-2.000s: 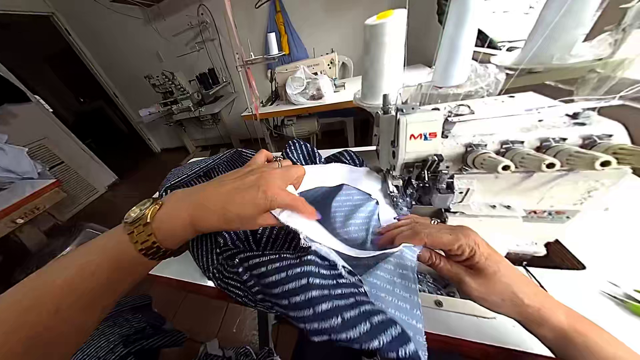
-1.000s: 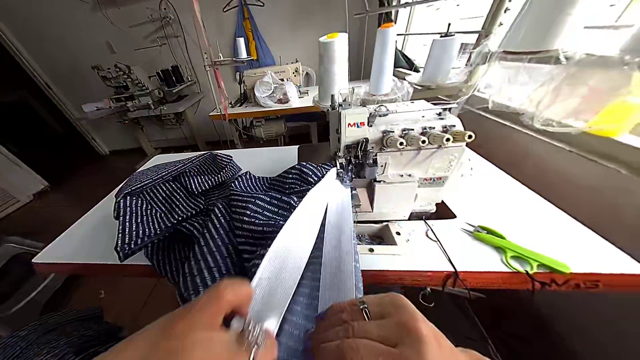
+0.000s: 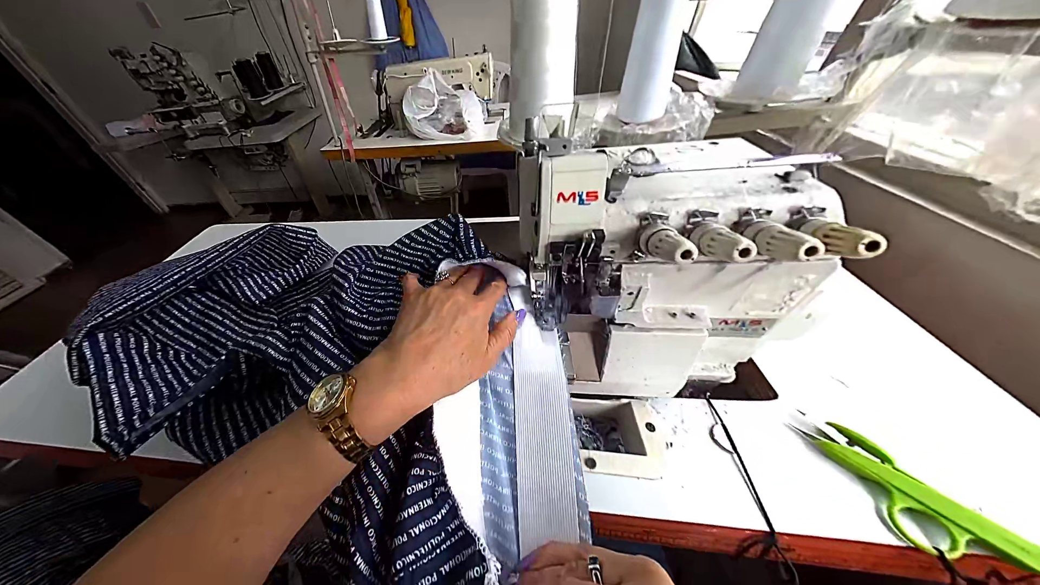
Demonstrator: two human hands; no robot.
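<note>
Navy fabric with white printed lines (image 3: 284,333) lies bunched on the table left of a white overlock sewing machine (image 3: 691,219). A white ribbed elastic band (image 3: 546,431) runs over the fabric's pale reverse side up to the machine's presser foot. My left hand (image 3: 455,325), wearing a gold watch, rests on the cloth beside the foot, fingers spread and thumb at the band's edge. At the bottom edge, my right hand (image 3: 593,565) pinches the lower end of the visible band and fabric; part of this hand is out of frame.
Green-handled scissors (image 3: 918,487) lie at the table's right, near a black cord (image 3: 743,463). A small open tray (image 3: 621,439) with thread scraps sits below the machine. Large white thread cones (image 3: 543,65) stand behind. Another sewing machine (image 3: 439,77) is farther back.
My left hand has moved from the band's lower part up to the presser foot. The two band lengths seen spread apart one second ago now show as one flat strip beside the white edge.
</note>
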